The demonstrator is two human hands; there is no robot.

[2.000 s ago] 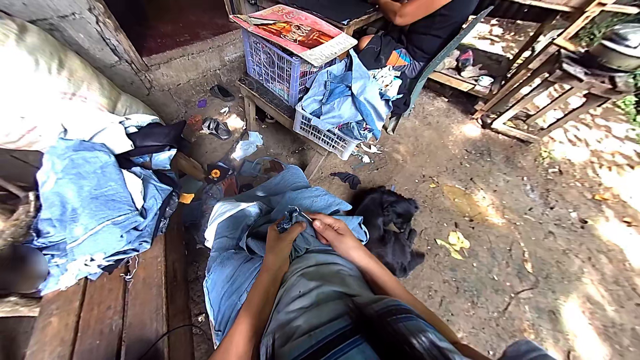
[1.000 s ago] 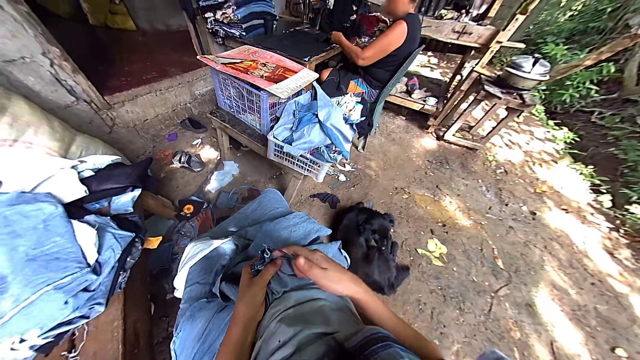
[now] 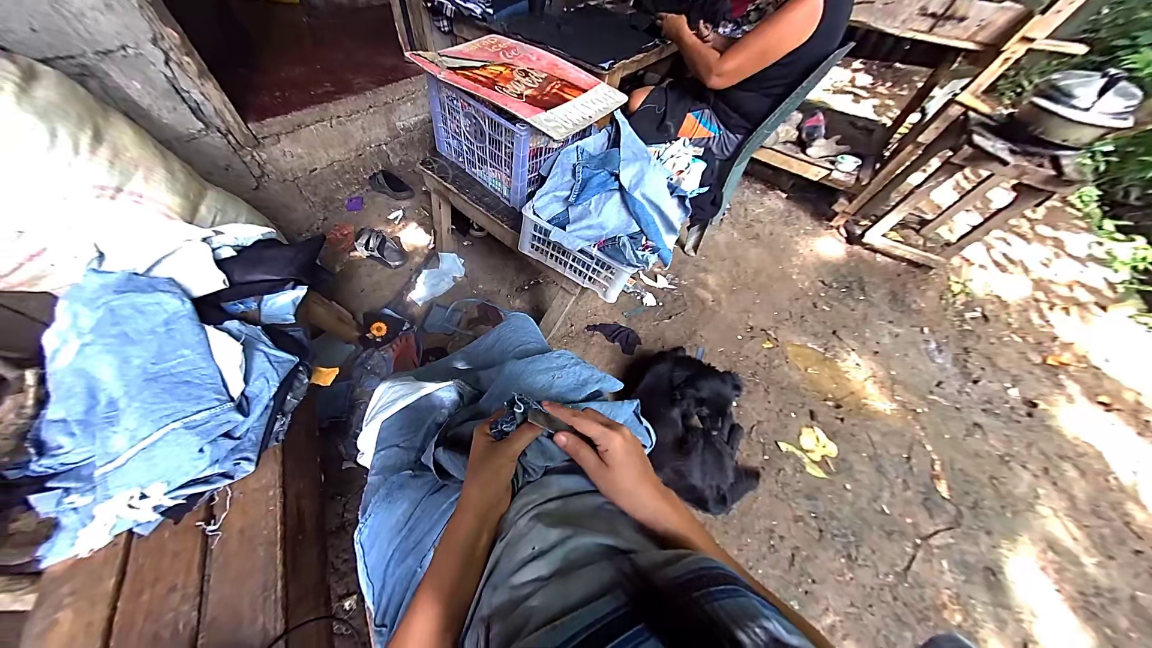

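A light-blue denim garment [image 3: 405, 513] lies across my lap and hangs down to the left. My left hand [image 3: 499, 450] grips a bunched, dark, frayed edge of the denim [image 3: 511, 418] between thumb and fingers. Close beside it on the right, my right hand [image 3: 598, 445] pinches a small flat greyish thing [image 3: 547, 419] against the same edge; what it is I cannot tell. The fingertips of both hands almost meet there. The underside of the cloth is hidden by the folds.
Denim pieces [image 3: 135, 360] are heaped on a wooden bench [image 3: 243, 558] at left. A black dog [image 3: 693, 432] lies on the ground right of my lap. Ahead, a purple crate [image 3: 477, 135] and a white basket [image 3: 576, 256] stand near a seated person [image 3: 765, 54]. Wooden racks [image 3: 954, 180] are at upper right.
Both hands stay at the bunched denim edge, with small shifts of the right fingers. The dog has raised or turned its head a little. The view has swung about.
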